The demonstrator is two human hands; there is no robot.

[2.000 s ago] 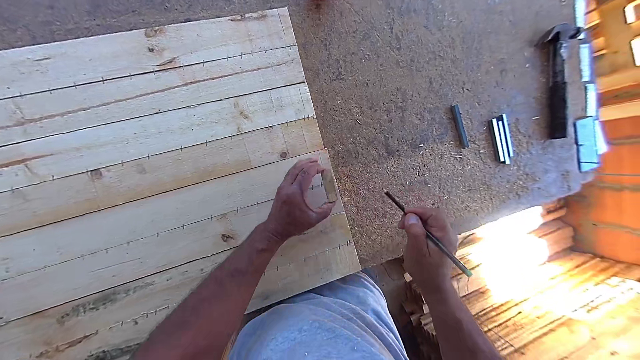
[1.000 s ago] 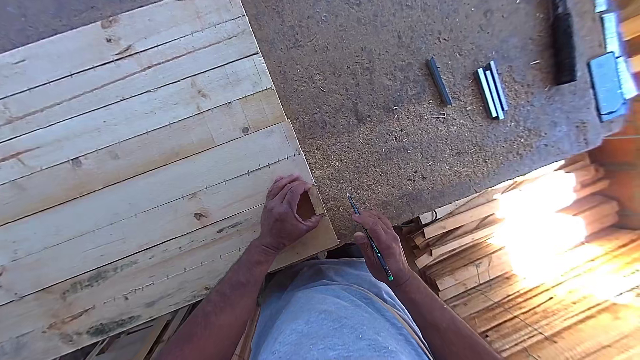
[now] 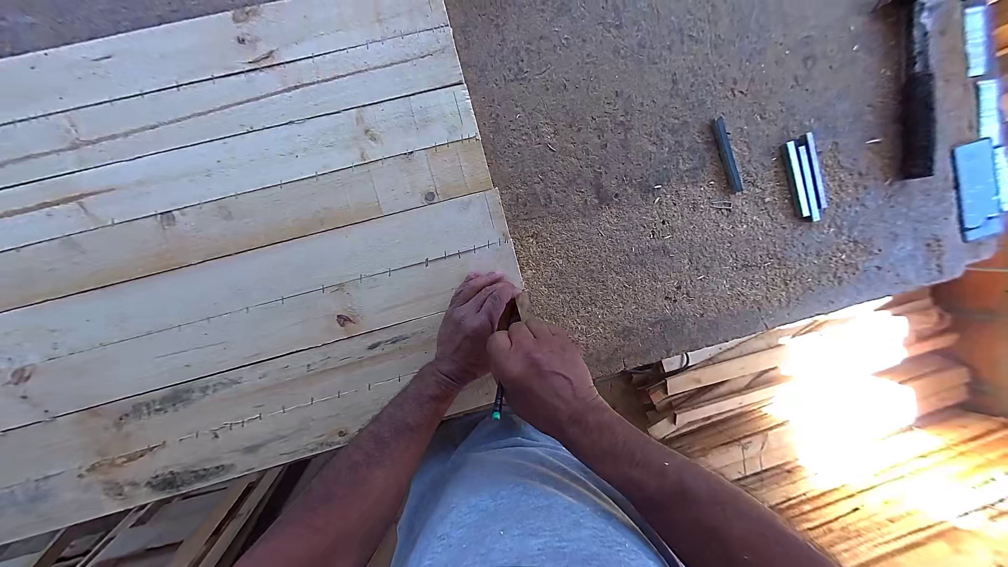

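Note:
Pale wooden boards (image 3: 260, 268) lie side by side on the work surface, with short dark marks along several of their joints. At their right end my left hand (image 3: 475, 323) presses down, thumb and fingers around a small wooden piece (image 3: 523, 305) that is mostly hidden. My right hand (image 3: 543, 370) touches it from the right and grips a dark pencil (image 3: 498, 402). The pencil's green end points toward my body, and its tip is hidden between the hands.
Sawdust covers the brown work surface (image 3: 614, 118). To the right lie a single dark strip (image 3: 728, 155), several bundled strips (image 3: 803, 177), a black-handled tool (image 3: 918, 126) and a light blue box-like object (image 3: 976, 189). Stacked lumber (image 3: 740, 378) stands below the surface's edge, at lower right.
My right hand has moved left with the pencil, from beside the boards to against my left hand. My left hand stays at the boards' right end.

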